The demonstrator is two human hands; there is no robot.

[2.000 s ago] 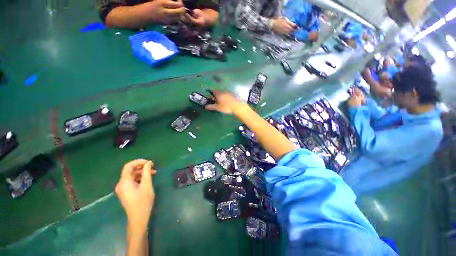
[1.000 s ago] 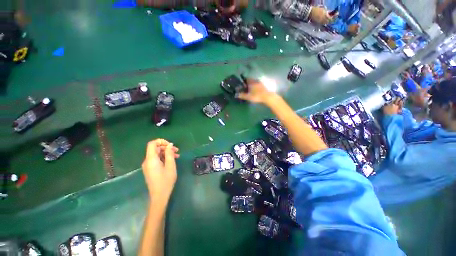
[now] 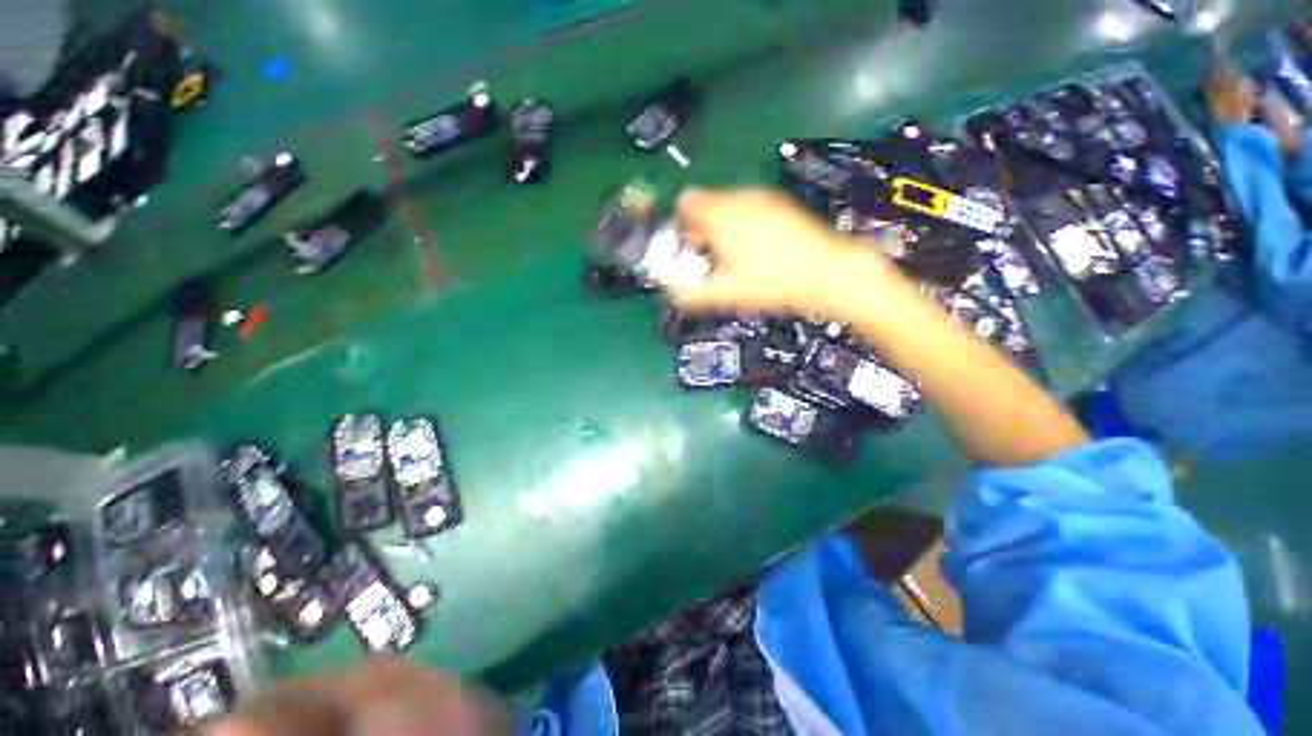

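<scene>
My right hand (image 3: pixel 755 252) is over the left edge of the phone pile. Its fingers are closed on a blurred open phone (image 3: pixel 633 230) with a bright white patch beside the fingertips. The fingertips and grip are partly smeared by motion. My left hand (image 3: pixel 367 705) is a blurred shape cut off by the bottom edge, and its fingers cannot be made out. Open phones with silver-blue boards, such as one at the pile's lower edge (image 3: pixel 709 362), lie below my right hand. A yellow-framed phone (image 3: pixel 921 197) lies in the pile.
A clear tray (image 3: pixel 238 633) holds phones at lower left, with several phones beside it (image 3: pixel 417 460). Phones are spread along the green belt (image 3: pixel 662 115). Another phone-filled tray (image 3: pixel 1187 295) is at right, near a person's blue sleeve (image 3: pixel 1252 180). Dark and white parts (image 3: pixel 87 130) are at upper left.
The view has swung down and left, bringing the lower-left tray in. My right hand has come back from the belt to the pile's edge. My left hand has dropped to the bottom edge.
</scene>
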